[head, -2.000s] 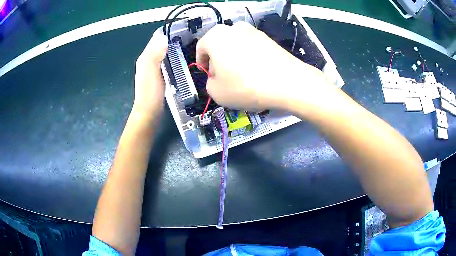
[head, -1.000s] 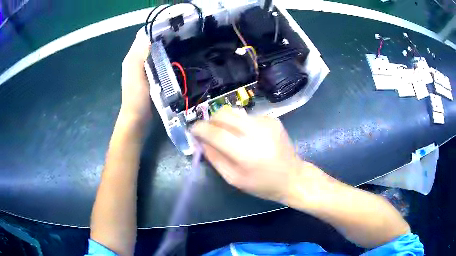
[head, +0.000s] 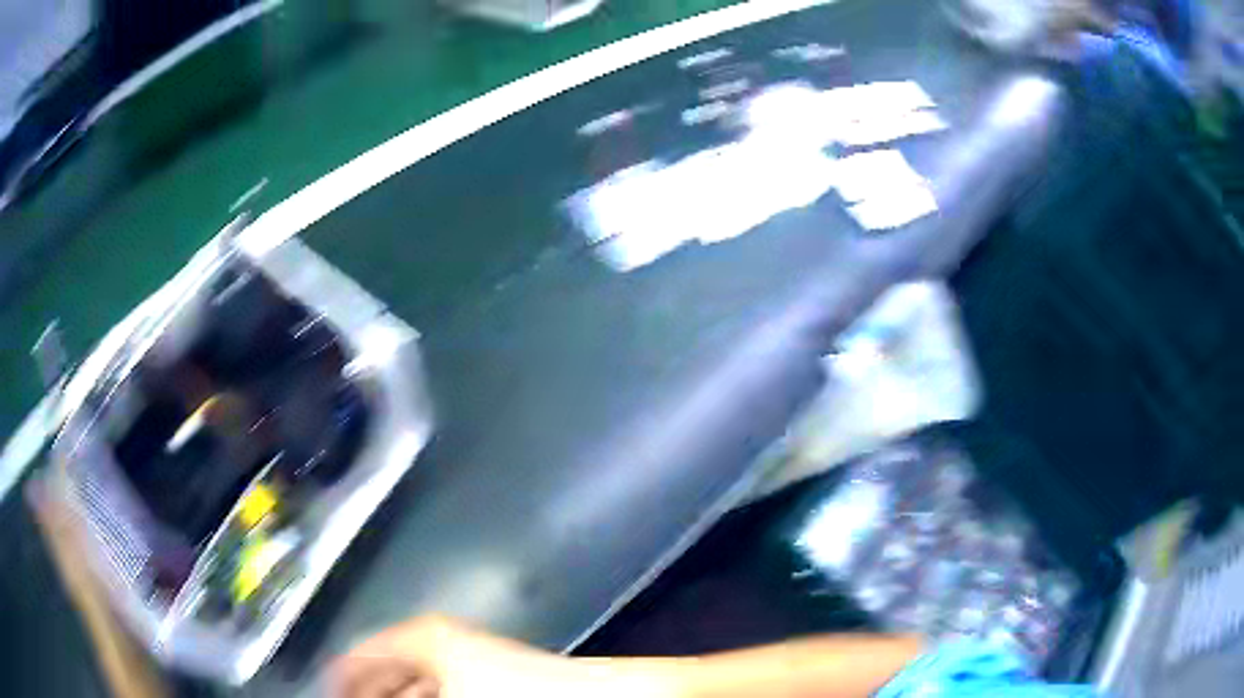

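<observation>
The view is strongly blurred. The white appliance housing [head: 401, 409], black inside, lies on the dark belt at the left. A ribbed heatsink [head: 109, 532] shows at its left side and a yellow-and-green power board [head: 255, 539] along its near side. My left hand [head: 68, 580] shows only as a narrow strip of skin against the housing's left side; its fingers are hidden. My right hand [head: 423, 661] is low, right of the housing's near corner, partly cut off by the bottom edge and apart from the housing. Its fingers look bent, and whether it holds anything cannot be told.
Several white flat pieces [head: 723, 184] lie on the belt [head: 546, 368] at the upper middle. A translucent bag [head: 907, 368] hangs at the belt edge. Below it, a crate holds shiny packing [head: 928, 532]. A large dark crate [head: 1119, 314] stands right. Part of a person shows top right.
The view has swung right, so the housing shows farther left and the crates have come into view. My right hand has left the power board and ribbon cable, which is no longer visible.
</observation>
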